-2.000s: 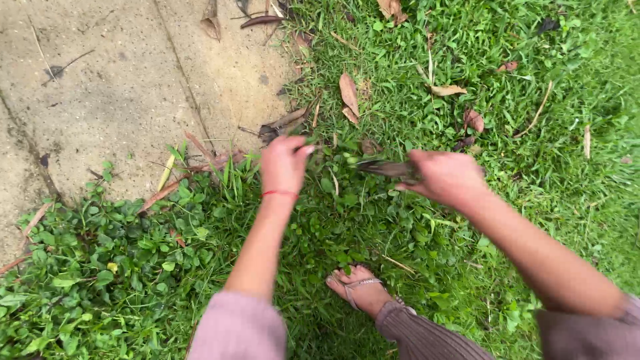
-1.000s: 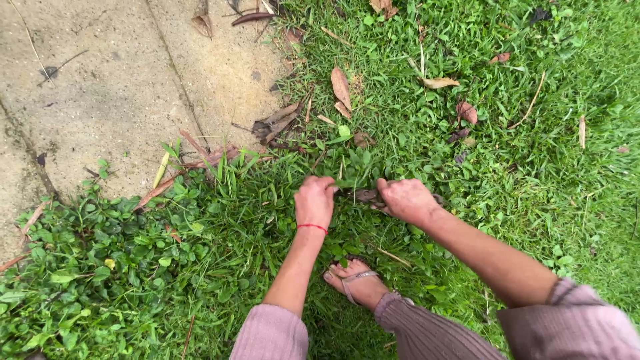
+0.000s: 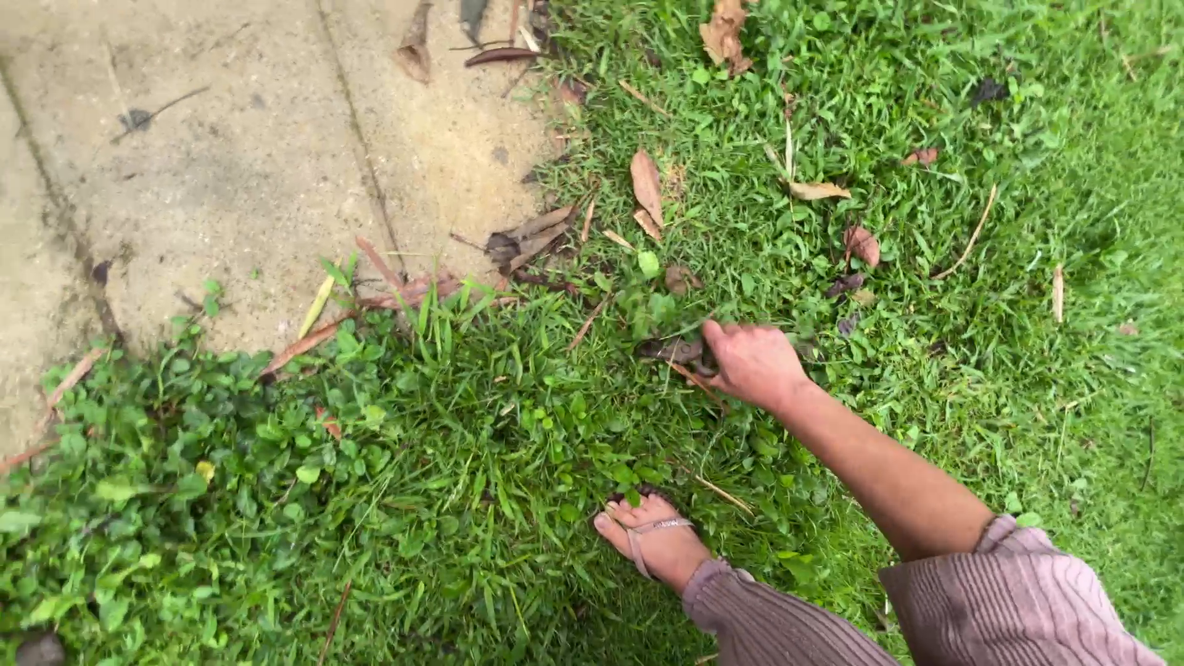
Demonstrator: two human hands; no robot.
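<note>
My right hand (image 3: 754, 361) is closed on a dark, bladed hand tool (image 3: 673, 351), low in the grass right of the middle. The tool's dark end points left from my fingers, among small green leaves; its exact kind cannot be told, as my fist hides the rest. A thin brown stem or dry strip (image 3: 696, 384) lies against it, just below. Around the tool grow grass and broad-leaved weeds (image 3: 573, 416). My left hand is out of view.
Pale stone paving (image 3: 250, 166) fills the upper left, with dry leaves (image 3: 532, 240) along its edge. My sandalled foot (image 3: 652, 541) rests in the grass below my hand. More fallen leaves (image 3: 646, 185) and twigs (image 3: 971, 231) are scattered above and to the right.
My left hand, which was beside the right one near the tool in both earlier frames, has left the view. The right hand stays low at the grass with the tool.
</note>
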